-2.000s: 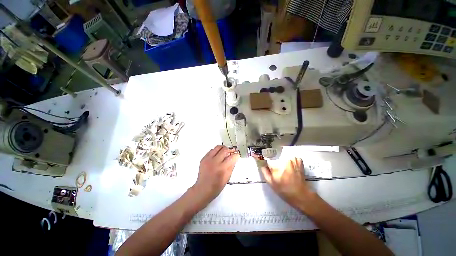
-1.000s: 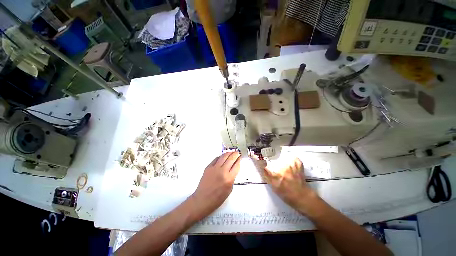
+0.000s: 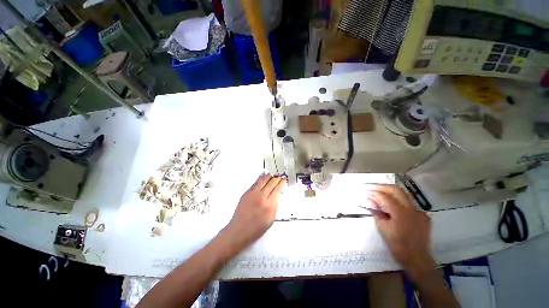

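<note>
The cream sewing machine [image 3: 385, 147] stands ahead, with its presser foot area [image 3: 306, 180] under the left end of the head. A small tan piece [image 3: 310, 194] shows just below the foot. My left hand [image 3: 259, 204] lies on the bed left of the foot, fingertips together; glare hides whether they hold fabric. My right hand [image 3: 400, 222] is over the bed to the right, fingers bent around a thin dark tool [image 3: 379, 212], blurred. A loose heap of small cream fabric pieces [image 3: 183, 177] lies left of the machine.
A slim black-handled tool [image 3: 416, 192] lies on the bed beyond my right hand. Black scissors [image 3: 511, 221] lie far right. A control panel [image 3: 475, 48] hangs upper right. A second machine [image 3: 39, 168] stands at left. A printed ruler [image 3: 271, 261] runs along the front edge.
My right hand has moved right, away from the presser foot, and a thin dark tool now shows at its fingers. The tan piece below the foot is uncovered. My left hand has barely moved.
</note>
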